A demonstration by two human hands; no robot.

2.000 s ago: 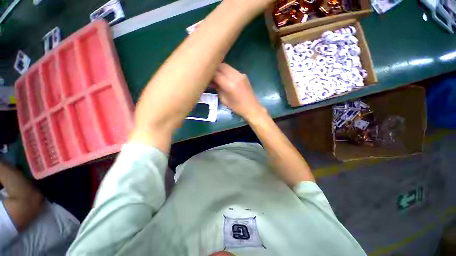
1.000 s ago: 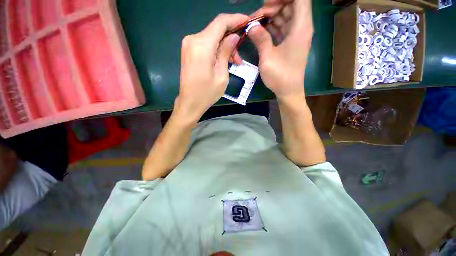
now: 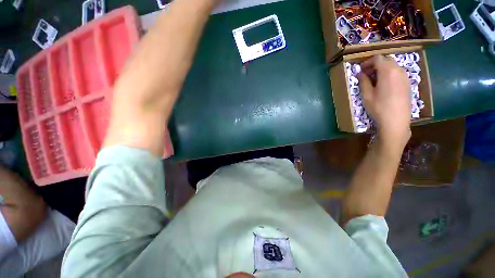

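A white housing (image 3: 251, 52) with a dark window lies flat on the green bench near the pale strip. A small blue patch shows at its right end. My right hand (image 3: 384, 89) is inside the nearer carton (image 3: 343, 100) of white rings (image 3: 416, 81), fingers bent down among them; whether it grips a ring is hidden. My left forearm (image 3: 157, 70) reaches across the bench and leaves the picture at the top edge, so my left hand is out of view.
The pink parts tray (image 3: 97, 100) is at left, partly behind my left arm. A farther carton (image 3: 380, 48) holds orange and dark parts. A lower carton (image 3: 439, 163) is below the bench edge. Other housings (image 3: 449, 21) lie along the back. A coworker's arm (image 3: 24, 198) shows at lower left.
My hands, earlier together over a housing with a reddish part and something white, have parted. My right hand has moved into the ring carton; my left has gone beyond the top edge. The view has shifted.
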